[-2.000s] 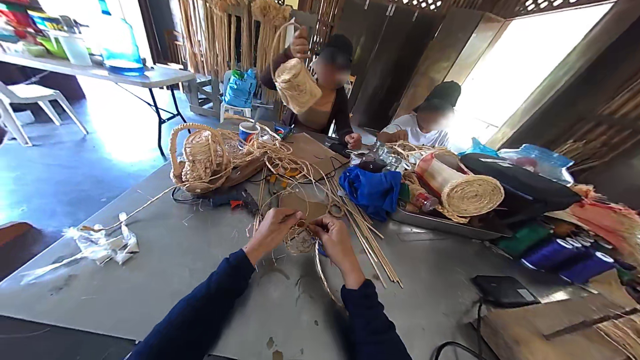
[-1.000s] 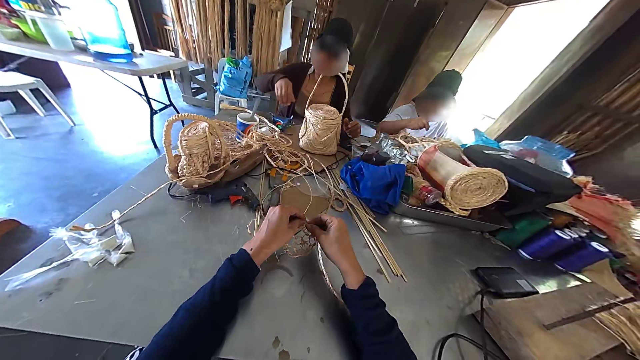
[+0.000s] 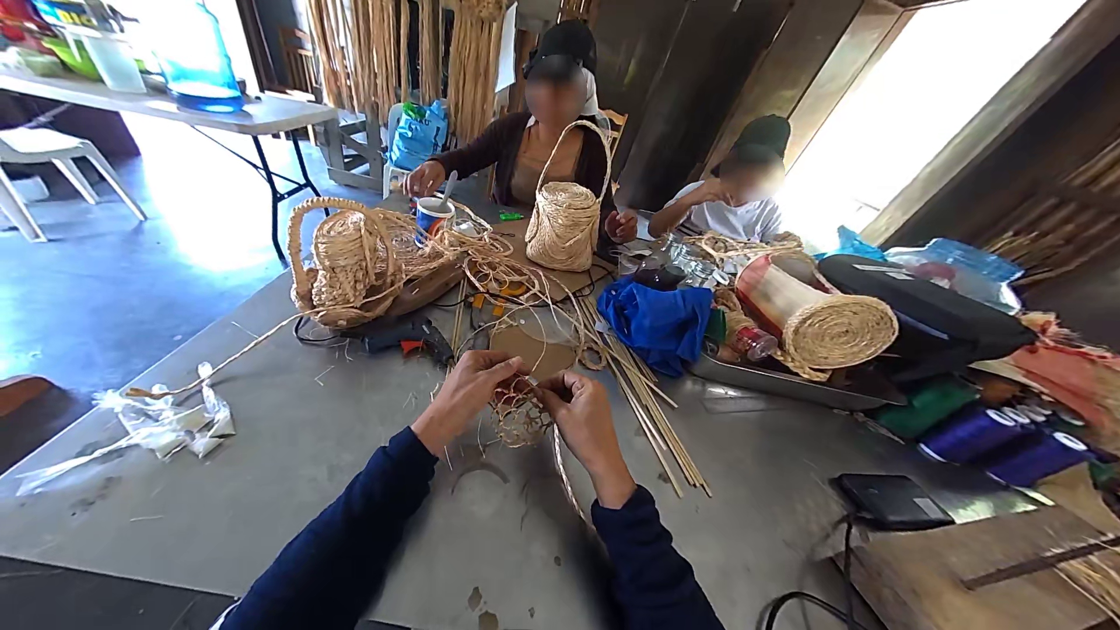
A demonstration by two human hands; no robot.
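Note:
My left hand [image 3: 470, 389] pinches the upper left edge of a small openwork piece of woven natural fibre [image 3: 518, 413]. My right hand [image 3: 579, 416] grips the right side of the same piece with thumb and fingers, close beside the left. A twisted fibre cord [image 3: 564, 477] hangs below the right hand and runs toward my body. Thin loose strands rise above the hands, over a round brown cardboard piece [image 3: 525, 348]. Just right of it lie several thin wooden sticks [image 3: 643, 398]. A dark glue gun [image 3: 407, 339] lies left of the hands.
A handled basket with a coil of braided fibre [image 3: 341, 262] stands left, a lidded-looking woven basket [image 3: 564, 227] at centre back. Two people sit across the table. Blue cloth [image 3: 661, 319], a metal tray [image 3: 770, 381], thread spools [image 3: 971, 433] and a black device [image 3: 892, 500] occupy the right; plastic bags [image 3: 166, 420] lie left.
The person opposite held the woven basket raised two seconds ago; it now stands on the table, and that person's hand has moved beside the cup. My hands stay together at the small woven piece.

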